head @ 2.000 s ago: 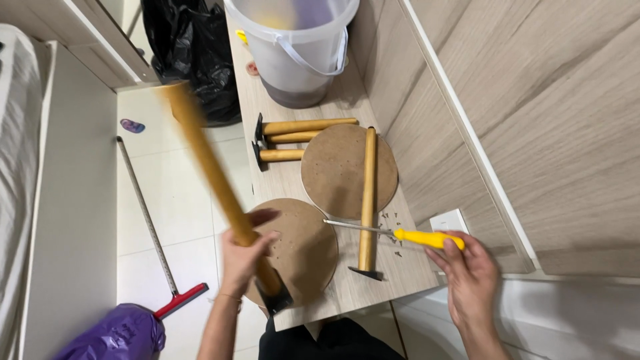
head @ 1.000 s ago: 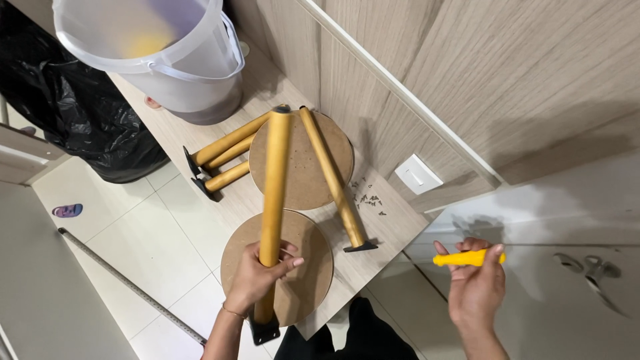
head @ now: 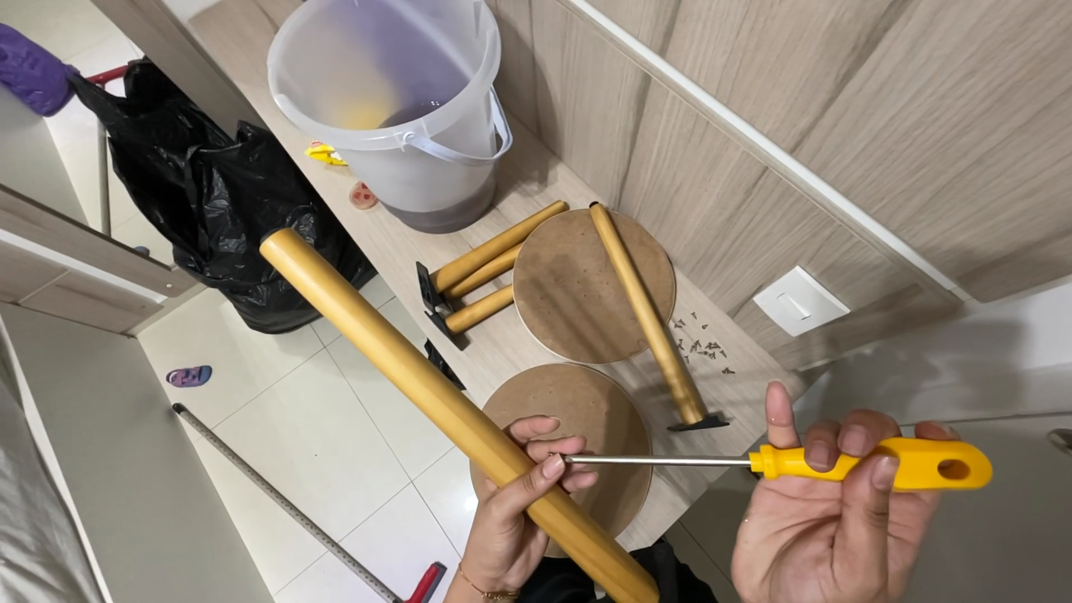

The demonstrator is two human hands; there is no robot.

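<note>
My left hand (head: 528, 494) grips a yellow-brown wooden leg (head: 402, 377), which slants from upper left to lower right. My right hand (head: 837, 511) holds a screwdriver by its yellow handle (head: 946, 465); the steel shaft points left and its tip is at my left fingertips. Whether a screw is there, I cannot tell. Beneath my left hand lies a round brown board (head: 578, 402). A second round board (head: 557, 293) lies beyond it, with another leg (head: 649, 318) across it. Several legs with black brackets (head: 494, 255) lie beside that board. Small dark screws (head: 708, 347) are scattered at its right.
A translucent bucket (head: 444, 176) with dark liquid stands on the wood-grain surface (head: 536, 180). Left of it is a black plastic bag (head: 226, 201). A squeegee (head: 293, 511) and a slipper (head: 189, 376) lie on the tiled floor. A wood-grain panel with a white wall plate (head: 801, 301) rises at right.
The screwdriver, apart from my left hand a second ago, now has its tip at my left fingers. The leg in my left hand has tilted from near upright to a slant. The view has shifted.
</note>
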